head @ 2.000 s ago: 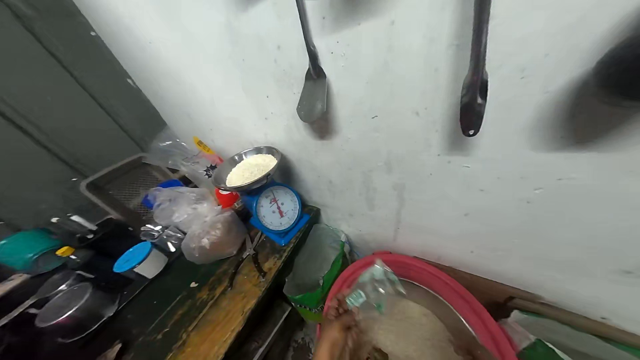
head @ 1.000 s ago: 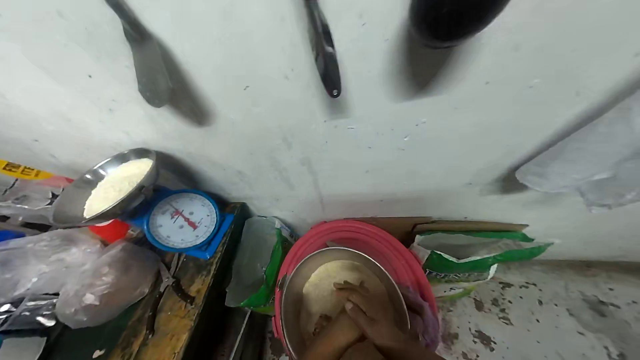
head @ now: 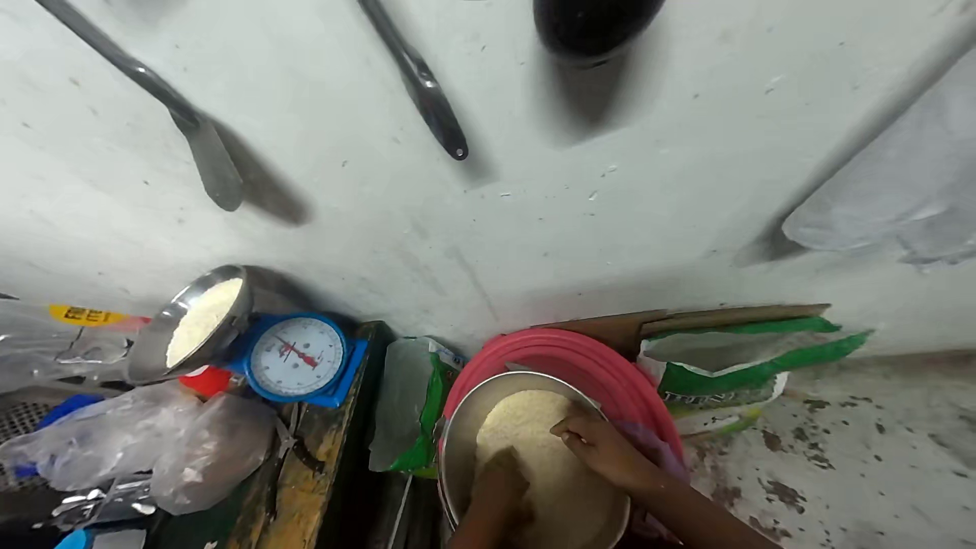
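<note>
A round metal pot (head: 465, 412) with pale, grainy powder (head: 534, 423) in it rests over a pink plastic lid or tub (head: 564, 351). My left hand (head: 499, 488) is low in the pot, its fingers at the powder and partly hidden; whether it holds any is unclear. Over the right side of the powder is my right hand (head: 598, 450), its fingers curled, and I cannot tell if anything is between them. On the bench at the left, a blue dial scale (head: 299, 358) carries a metal pan (head: 152, 347) of white powder (head: 204, 320).
Plastic bags (head: 213, 450) lie on the wooden bench (head: 305, 496) beside the scale. Open green-and-white sacks (head: 408, 404) (head: 732, 374) flank the pink tub. A metal spatula (head: 217, 164), a dark handle (head: 438, 114) and a plastic bag (head: 907, 183) hang along the white wall.
My hands were together over the powder one second ago and are now apart. The clear plastic by my hand two seconds ago is gone from there. The view has swung right.
</note>
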